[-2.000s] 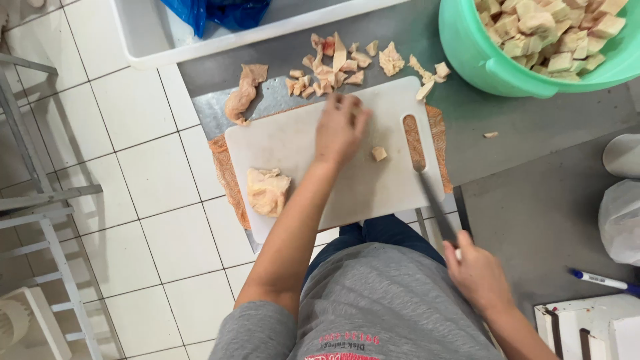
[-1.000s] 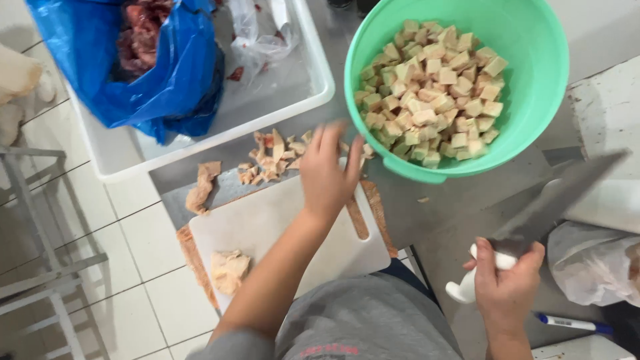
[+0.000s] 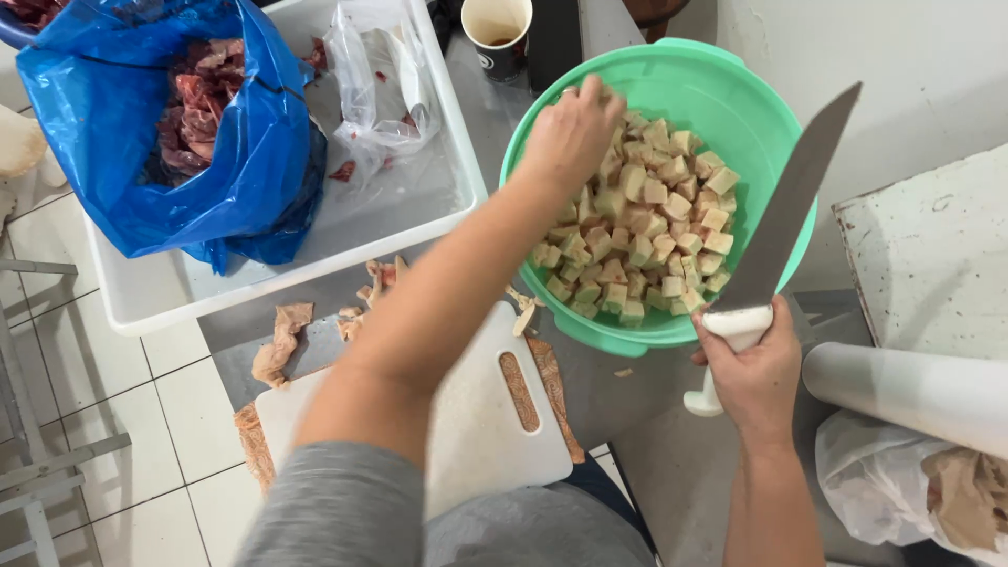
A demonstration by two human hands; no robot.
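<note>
My left hand (image 3: 579, 130) is over the left part of a green plastic bowl (image 3: 677, 63), fingers curled and blurred; whether it holds anything cannot be told. Many pale cubes of meat or fat (image 3: 642, 236) fill the bowl's bottom. My right hand (image 3: 748, 370) grips the white handle of a large knife (image 3: 787, 213), its blade pointing up across the bowl's right rim. A white cutting board (image 3: 480, 441) lies on a patterned orange cloth (image 3: 555, 394), partly hidden by my left arm. Pale trimmings (image 3: 378, 283) lie behind the board, and a larger scrap (image 3: 282, 342) beside them.
A white tray (image 3: 299, 287) at the upper left holds a blue plastic bag (image 3: 94, 150) with red meat and a clear plastic bag (image 3: 378, 110). A paper cup (image 3: 500, 39) stands between tray and bowl. At right are a white cylinder (image 3: 906, 394) and a plastic bag (image 3: 858, 480).
My left hand has moved from over the board, past the trimmings, to over the bowl. My right hand has lifted the knife from the board's right edge. The view has shifted.
</note>
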